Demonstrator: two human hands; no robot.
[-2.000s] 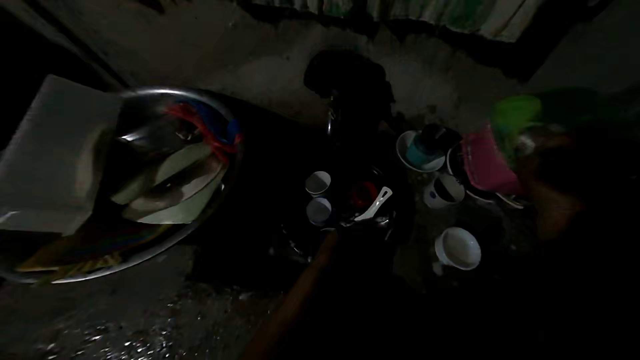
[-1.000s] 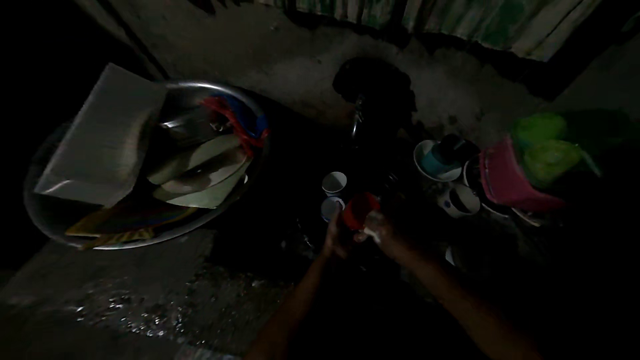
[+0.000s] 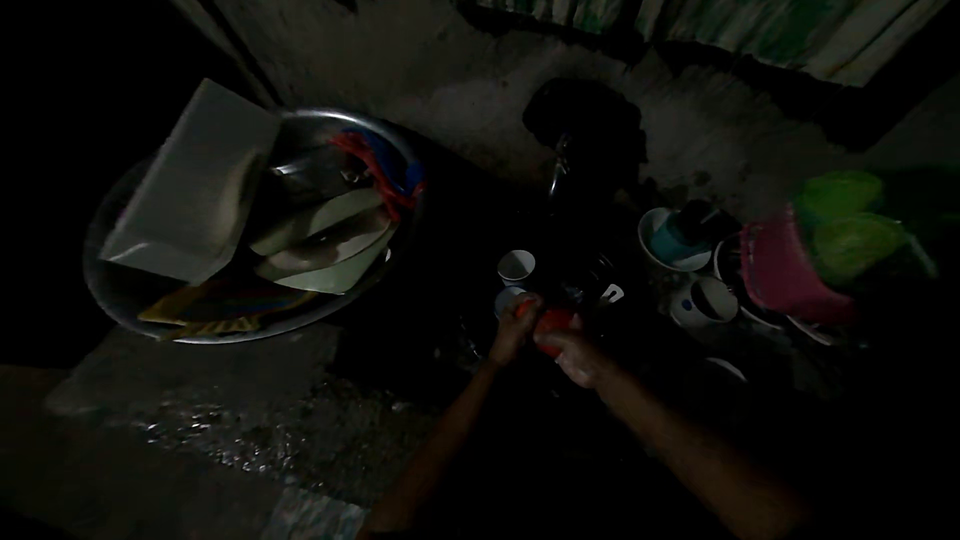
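In dim light my left hand [image 3: 515, 330] and my right hand [image 3: 581, 358] both grip a red object [image 3: 553, 328], perhaps a cup, near the middle of the head view. Its exact shape is partly hidden by my fingers. Just beyond my left hand stands a white cup [image 3: 517, 267], and a second cup [image 3: 508, 301] is partly covered by that hand. To the right of the red object lies the pale slotted end of a utensil [image 3: 612, 294]. What lies beneath my hands is too dark to make out.
A large metal basin [image 3: 322, 114] at the left holds a translucent container [image 3: 199, 180], pale green pieces [image 3: 330, 274] and red and blue cloth or plastic [image 3: 379, 169]. On the right are a bowl with a teal cup [image 3: 675, 244], a white mug [image 3: 701, 304] and a pink basket [image 3: 780, 266].
Two seconds ago my right hand was off at the right by the pink basket; it has come to the middle beside my left hand. Both now hold the red object.
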